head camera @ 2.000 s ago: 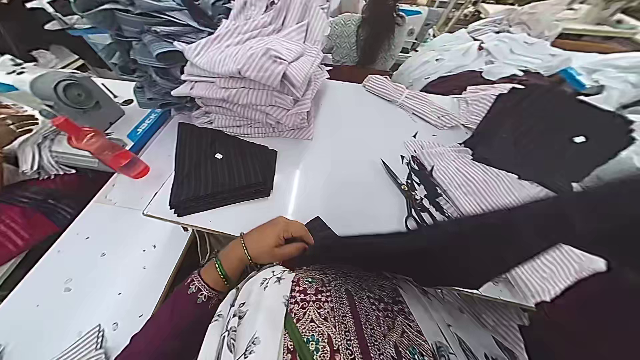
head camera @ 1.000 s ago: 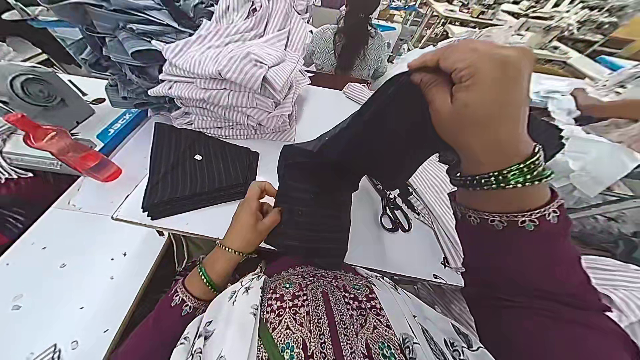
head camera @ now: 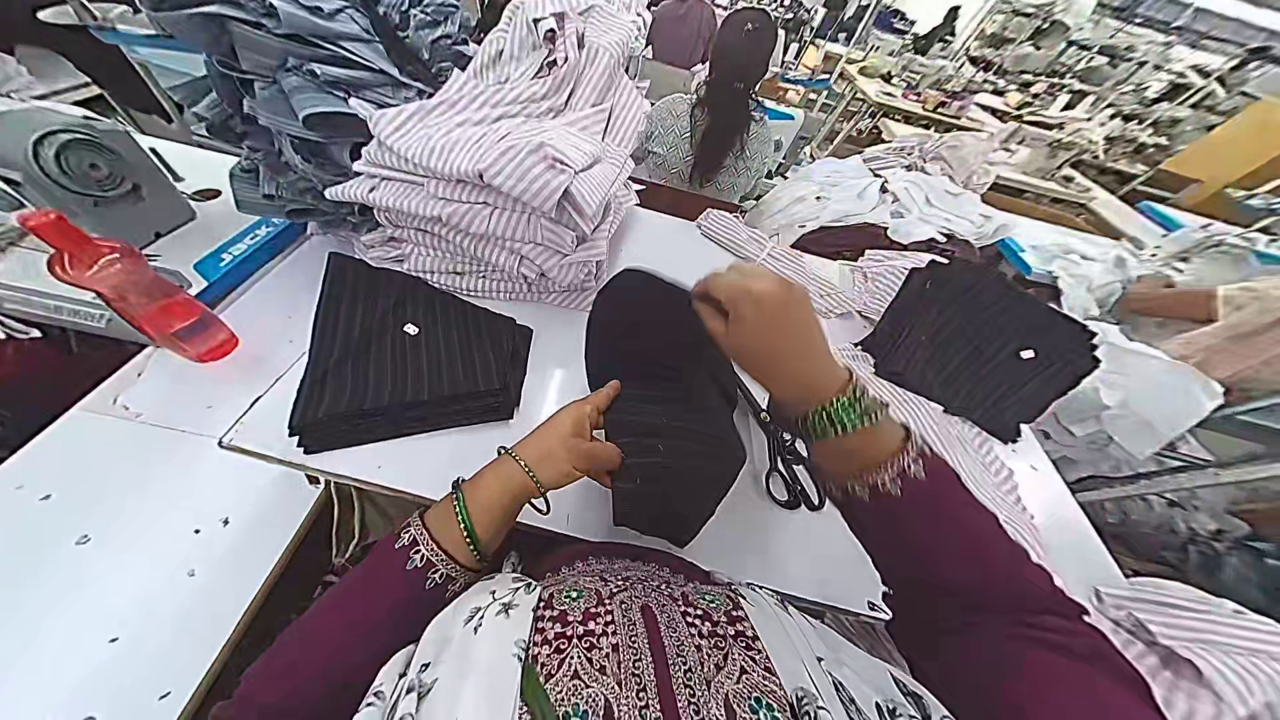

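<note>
A black striped fabric piece (head camera: 670, 430) lies on the white table in front of me. My left hand (head camera: 577, 440) touches its left edge, with the thumb and a finger on the cloth. At the piece's upper right edge is my right hand (head camera: 765, 325), fingers bent and slightly blurred; whether it pinches the cloth is unclear. Black-handled scissors (head camera: 785, 465) lie under my right wrist, beside the fabric. A neat stack of black striped pieces (head camera: 410, 350) with a small white sticker sits at the left. Another black stack (head camera: 980, 345), also stickered, lies at the right on striped cloth.
Tall piles of striped garments (head camera: 500, 170) and blue-grey garments (head camera: 300, 110) stand at the back. A red plastic bottle (head camera: 130, 285) leans by a sewing machine (head camera: 85, 175) at the left. White cloth (head camera: 850, 200) lies beyond the table. A person (head camera: 715, 120) sits behind it; another's arm shows at the right.
The black piece, stretched out to the right and then raised by my right hand, now lies on the table. My right hand has come down to its upper edge. The scissors show more fully.
</note>
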